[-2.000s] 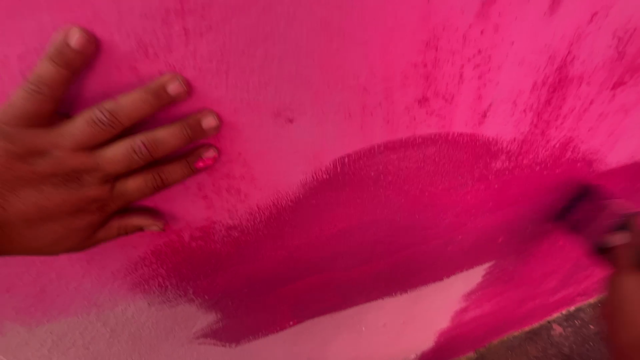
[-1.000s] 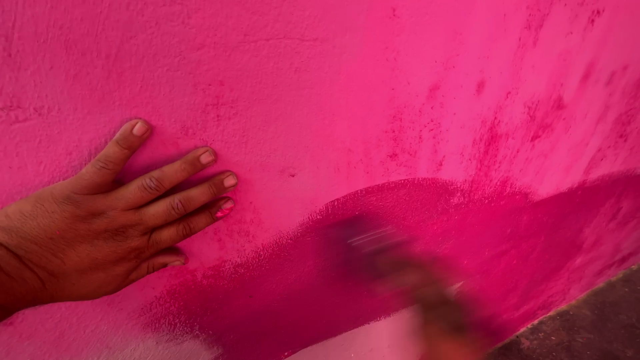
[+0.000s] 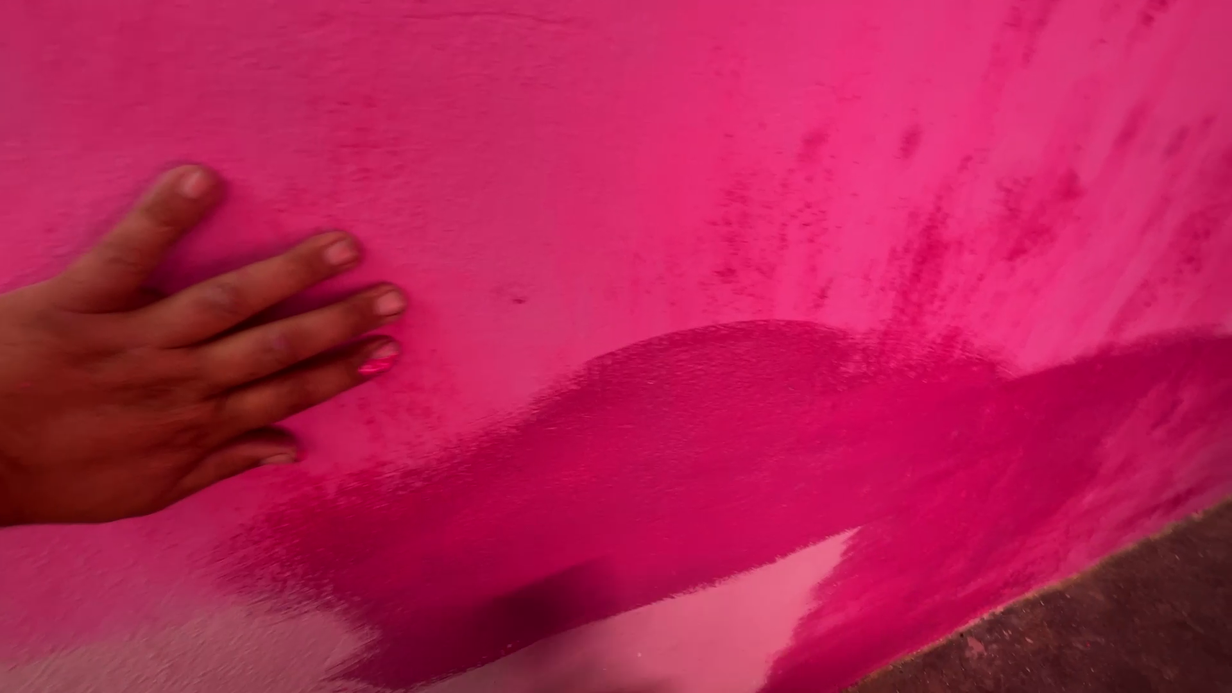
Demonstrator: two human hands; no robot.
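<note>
My left hand lies spread against the pink wall, fingers apart and nothing in it. One of its fingertips bears a smear of bright pink paint. To the right of and below this hand runs a broad band of darker magenta paint, with brushed, feathery edges. Under the band shows a pale pink patch of wall. A blurred dark shadow falls on the band near the bottom middle. My right hand is outside the frame, and no brush can be seen.
Along the lower right, the wall's bottom edge slants up to the right and meets a dark brown, rough ground. Darker streaks and spots mark the upper right of the wall.
My right hand, blurred with a dark brush over the magenta band in the earlier frames, has gone out of view. My left hand stays spread on the wall.
</note>
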